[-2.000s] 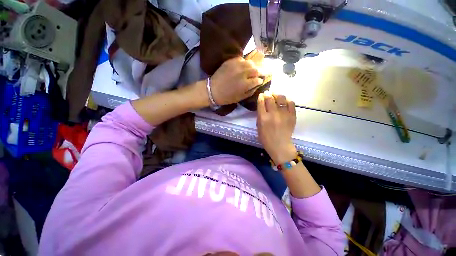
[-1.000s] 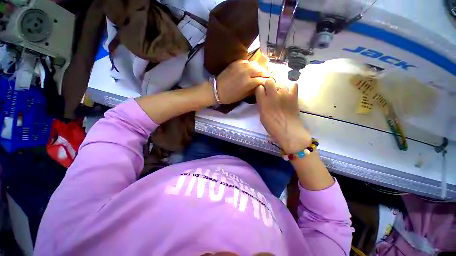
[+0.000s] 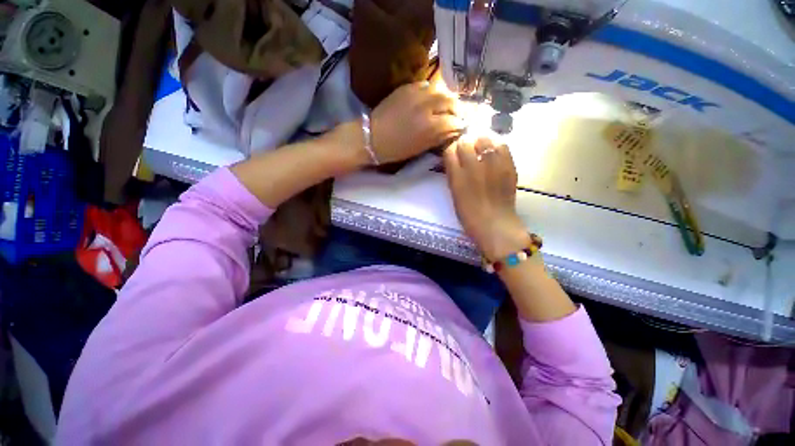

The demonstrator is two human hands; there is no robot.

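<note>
A brown and white garment [image 3: 390, 52] lies heaped left of the needle of the white sewing machine [image 3: 654, 65], which has a blue stripe. My left hand [image 3: 413, 125] rests on the brown cloth, its fingertips pinching the edge beside the presser foot [image 3: 471, 97]. My right hand [image 3: 485, 179] is close to it on the right, its fingers bent down at the near side of the needle. Bright lamp glare washes out the fingertips, so what my right fingers hold is hidden.
A green-and-orange tool [image 3: 685, 218] and yellow printed paper pieces [image 3: 631, 152] lie on the machine bed at right. A second beige machine [image 3: 61, 43], a blue basket [image 3: 39, 205] and a red-and-white bag [image 3: 112, 244] are at left. Pink cloth [image 3: 741, 383] is at lower right.
Two seconds ago my right hand was slightly apart from my left; it moved up to it, then back down a little. Both hands remain near the needle. The view has shifted slightly.
</note>
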